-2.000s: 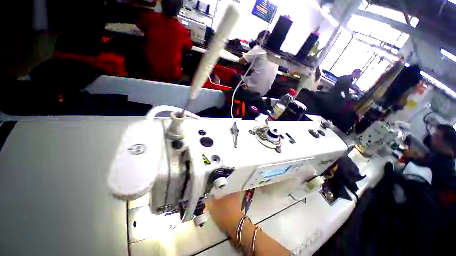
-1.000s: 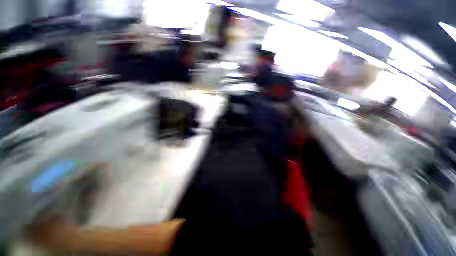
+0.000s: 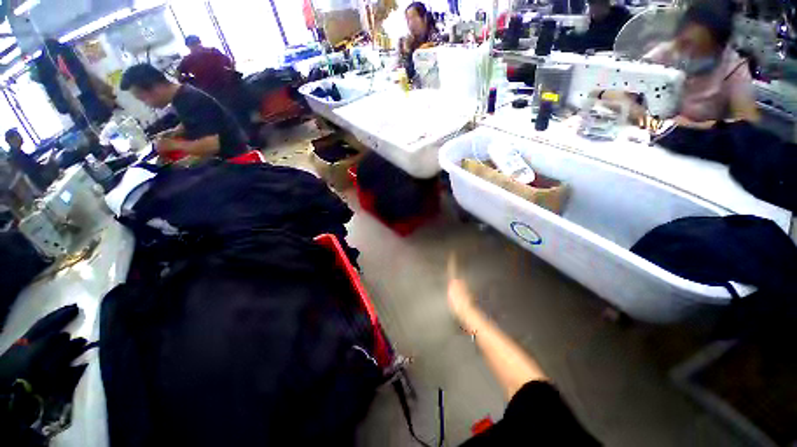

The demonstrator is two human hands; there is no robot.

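A large heap of black garments point(image 3: 236, 323) fills the left and lower-left foreground, over a red crate point(image 3: 354, 292) whose edge shows on its right side. My right hand point(image 3: 456, 292) is stretched out over the floor to the right of the heap, blurred, with the fingers extended and nothing seen in it. It does not touch the heap. My left hand is out of the picture.
At left are a white table edge point(image 3: 96, 384) and a black item point(image 3: 39, 349). A white tub point(image 3: 603, 231) holds a cardboard box and black cloth at right. Another red crate point(image 3: 398, 205) stands on the floor. Several people sit at machines.
The view has swung far to the right, away from the white sewing machine to the garment heap and aisle. My right hand has left the machine and is now over the floor.
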